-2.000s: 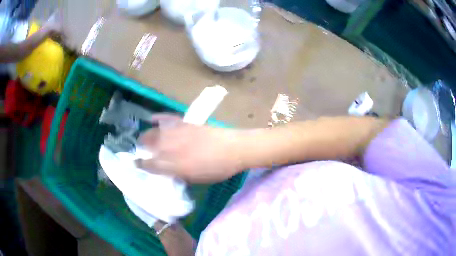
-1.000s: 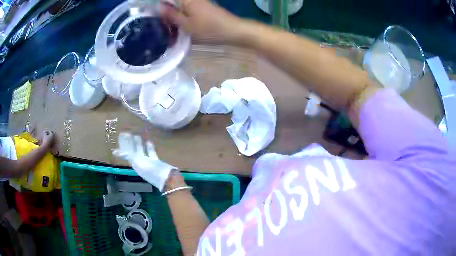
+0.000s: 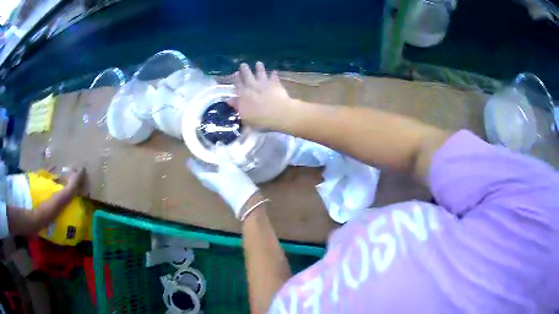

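Note:
A white plastic ring (image 3: 197, 142) with a dark, shiny centre sits tilted at a round white-and-clear vessel (image 3: 269, 160) on the bench. My left hand (image 3: 228, 183), in a white glove, has its fingertips on the ring's lower edge. My right hand (image 3: 260, 98), bare, lies against the ring's upper right side with its fingers spread. The palm side and what lies under it are hidden.
More clear-rimmed white vessels (image 3: 130, 116) stand to the left, another (image 3: 510, 119) at the far right. A crumpled white cloth (image 3: 348, 187) lies right of the work. A green crate (image 3: 208, 230) with white rings stands at the front. Another person's arm (image 3: 43, 208) is at left.
The ring came down from above the vessels onto one of them, carried by my right hand. My gloved left hand left the crate earlier and now touches the ring.

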